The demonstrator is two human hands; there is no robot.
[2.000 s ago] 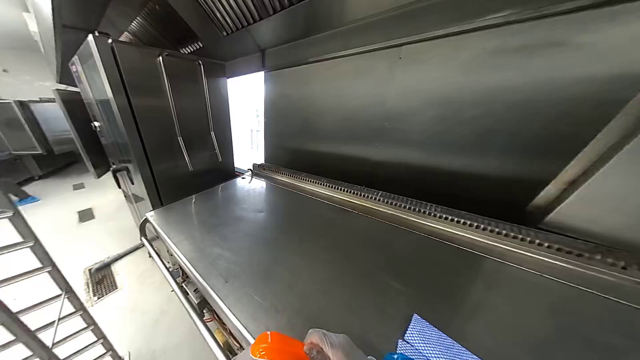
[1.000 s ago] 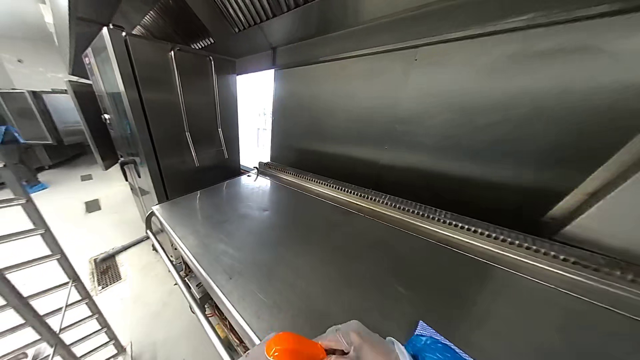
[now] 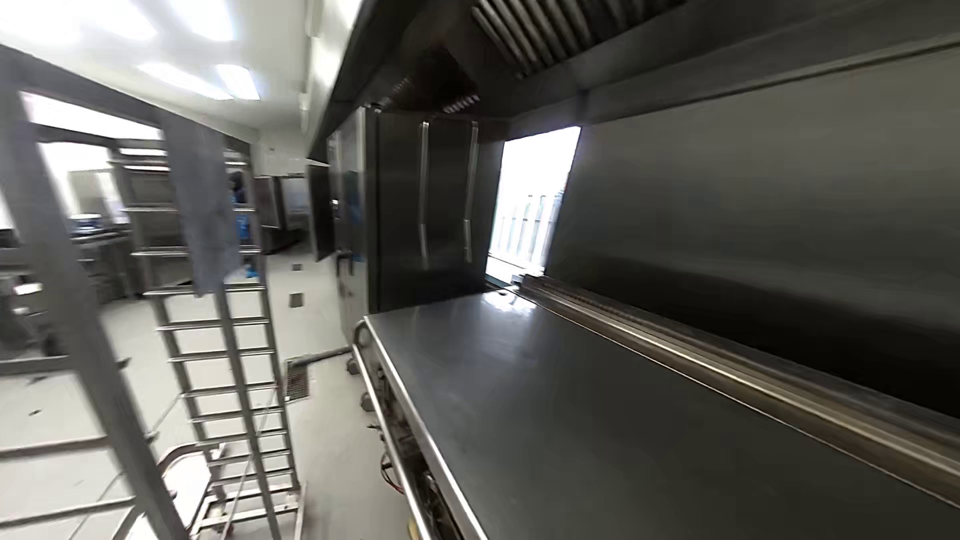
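Neither my left hand nor my right hand shows in the head view now. A wide stainless steel cooktop surface (image 3: 570, 420) fills the lower right, with a bright reflection at its far end. Along its back edge runs a raised metal strip (image 3: 720, 382) below a smooth steel wall panel (image 3: 750, 202). A metal rail (image 3: 390, 435) follows its front edge, with knobs and a hose or cable beneath, partly hidden.
A tall steel oven or cabinet (image 3: 431, 217) stands past the cooktop's far end, beside a bright window (image 3: 529, 199). Metal rack trolleys (image 3: 225, 352) stand at the left. A floor drain grate (image 3: 297, 381) lies between them and the cooktop. Hood filters (image 3: 562, 30) are overhead.
The view has swung left and up. The gloved hands, the orange object and the blue-patterned cloth, at the bottom edge earlier, are out of view.
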